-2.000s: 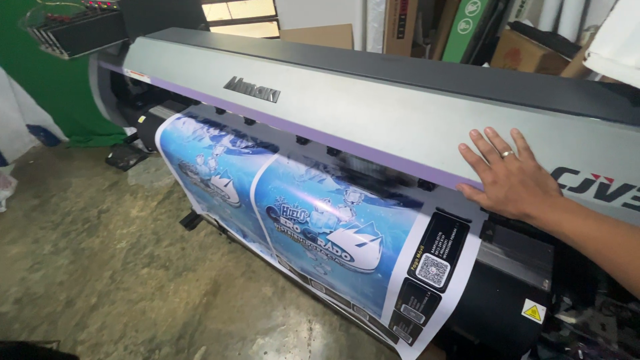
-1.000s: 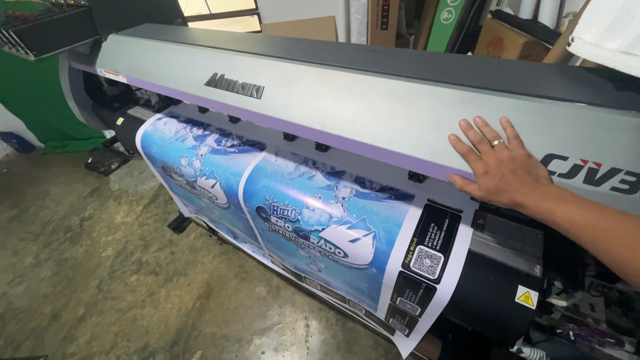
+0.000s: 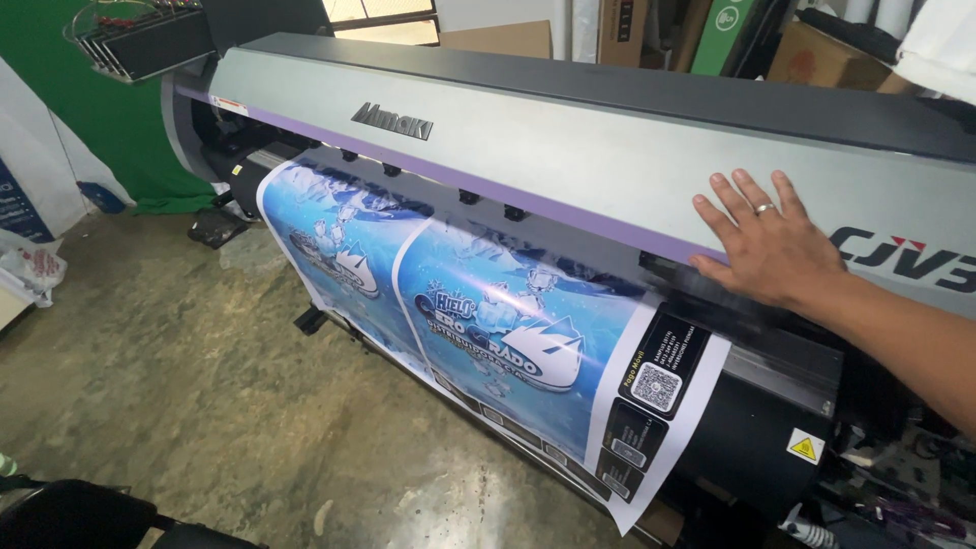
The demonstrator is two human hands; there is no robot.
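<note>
My right hand (image 3: 778,244), with a ring on one finger, rests palm down and fingers spread on the front cover (image 3: 572,160) of a Mimaki wide-format printer, near its lower purple edge and left of the model lettering. It grips nothing. Below the cover, a printed vinyl sheet (image 3: 503,328) with blue ice graphics and black panels bearing writing and printed codes hangs out over the printer's dark front platen (image 3: 762,427). Several black pinch-roller parts (image 3: 468,197) show in the gap under the cover. My left hand is out of view.
A concrete floor (image 3: 229,381) lies in front. A black object (image 3: 76,518), perhaps a chair, is at the lower left. Behind the printer stand cardboard boxes (image 3: 823,57) and a green box (image 3: 713,38). Circuit boards or cards (image 3: 145,46) sit at the upper left, before a green backdrop (image 3: 46,61).
My right hand stays spread on the printer cover. The printed sheet hangs much as before. The view has shifted slightly.
</note>
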